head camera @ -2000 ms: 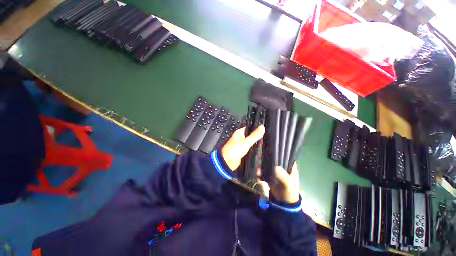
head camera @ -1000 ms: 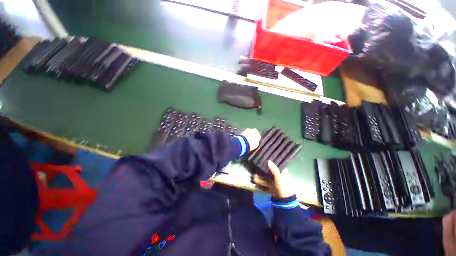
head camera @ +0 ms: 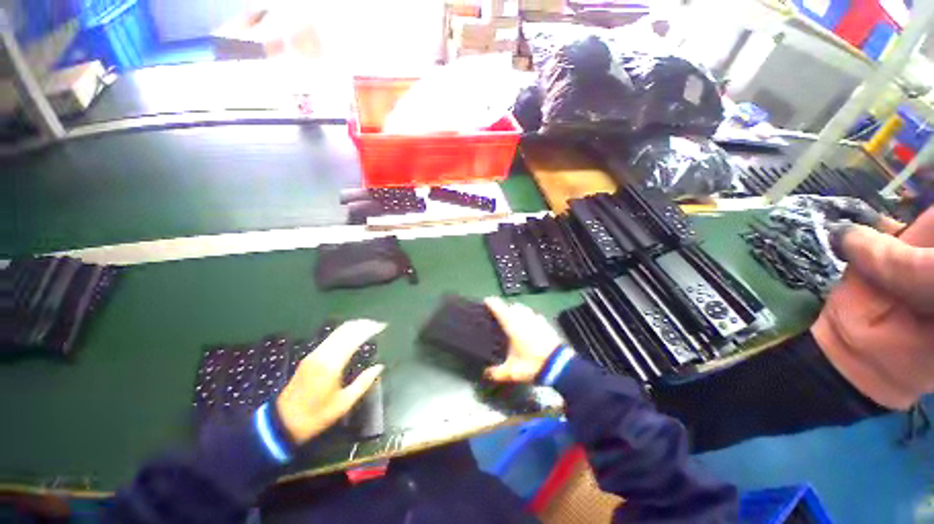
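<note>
The row of remotes (head camera: 241, 377) lies button face up near the bench edge, left of centre. My left hand (head camera: 328, 384) is over the right end of this row, thumb and fingers apart, with no remote seen gripped. My right hand (head camera: 524, 346) is closed on the right end of a handful of remotes (head camera: 459, 330), a dark, blurred block low over or on the bench. How many it holds cannot be told. A black pouch (head camera: 358, 263) lies behind the row.
Stacked remotes (head camera: 655, 307) lie right of my right hand, incoming remotes (head camera: 51, 305) at far left. Behind the rail (head camera: 246, 243) are a red bin (head camera: 435, 156) and sample remotes (head camera: 461, 199). Another person's hand (head camera: 886, 307) reaches in at right. Black bags (head camera: 625, 92) are behind.
The view has turned up and right. My left hand has left the handful and moved over the row. My right hand still holds the handful. Another person's hand shows larger at right.
</note>
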